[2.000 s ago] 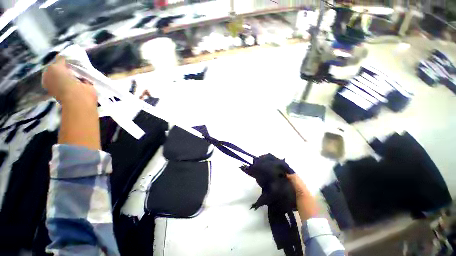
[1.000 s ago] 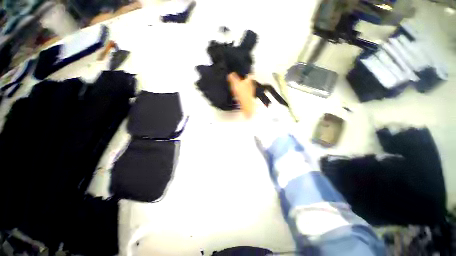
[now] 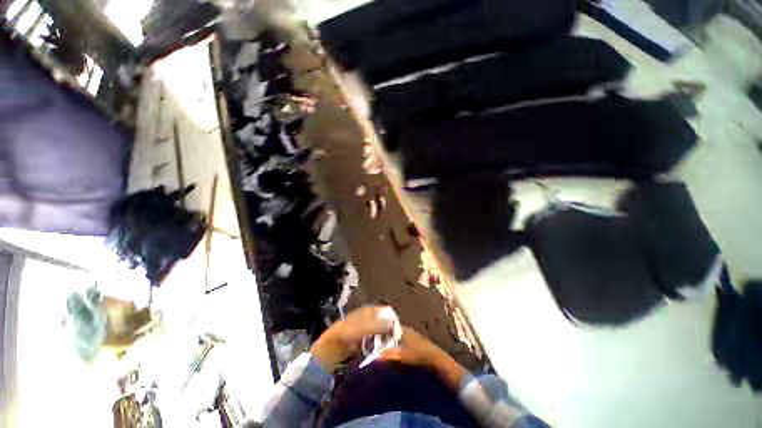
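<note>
My left hand (image 3: 354, 329) and my right hand (image 3: 424, 354) are close together at the bottom middle, in front of my body. Both are closed around a small crumpled white paper (image 3: 385, 332) between them; the fingers partly hide it. Long dark fabric panels (image 3: 535, 134) lie side by side on the whitish cutting table (image 3: 526, 359) at the upper right. Two rounded dark pieces (image 3: 589, 263) lie beside them. A loose dark bundle (image 3: 742, 334) is cut off by the right edge.
Dark and white scraps (image 3: 284, 217) are heaped along the brown aisle floor (image 3: 355, 201) left of the table. Further left stand a pale bench (image 3: 188, 100) with a dark cloth heap (image 3: 159, 230) and a large greyish-purple cloth (image 3: 58, 150). The picture is blurred.
My view has swung left to the aisle. My right hand has left the dark bundle on the table, and my left hand is back in view. Both are now together at the white paper.
</note>
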